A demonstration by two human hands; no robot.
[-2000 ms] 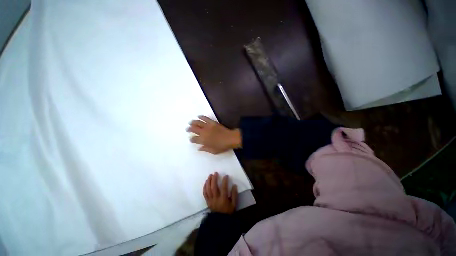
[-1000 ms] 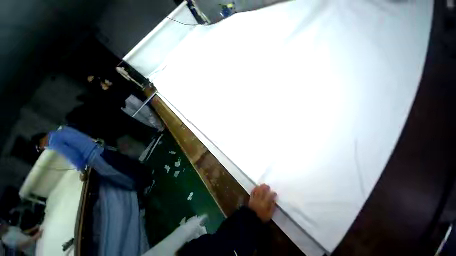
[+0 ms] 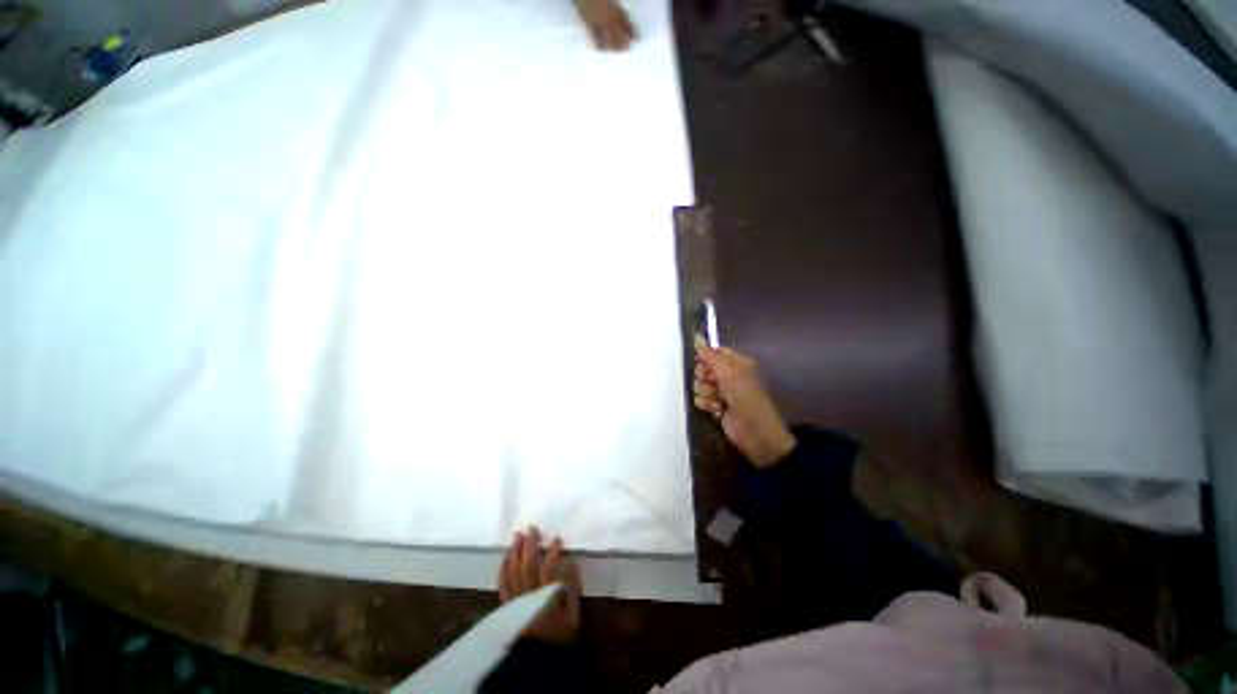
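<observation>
The white fabric lay (image 3: 448,298) covers the left and middle of the view, with soft wrinkles. Its stacked border runs along the near table edge. The dark metal weight bar (image 3: 711,468) lies along the right end of the lay, a small pale sticker near its lower end. My right hand (image 3: 730,393) is closed around the bar's light handle. My left hand (image 3: 539,576) rests on the near edge of the lay with fingers extended, partly hidden by a white pointed shape.
Another person's hand (image 3: 605,23) is on the cloth at the top. A folded white fabric bundle (image 3: 1085,312) lies on the dark tabletop (image 3: 841,258) to the right. A dark tool (image 3: 800,34) is at the table's far side. A blue and yellow machine (image 3: 106,57) is at upper left.
The view has swung back to the lay end. The bar, apart from the cloth two seconds ago, now lies along the cloth's end with my right hand on its handle. Another person's hand has appeared.
</observation>
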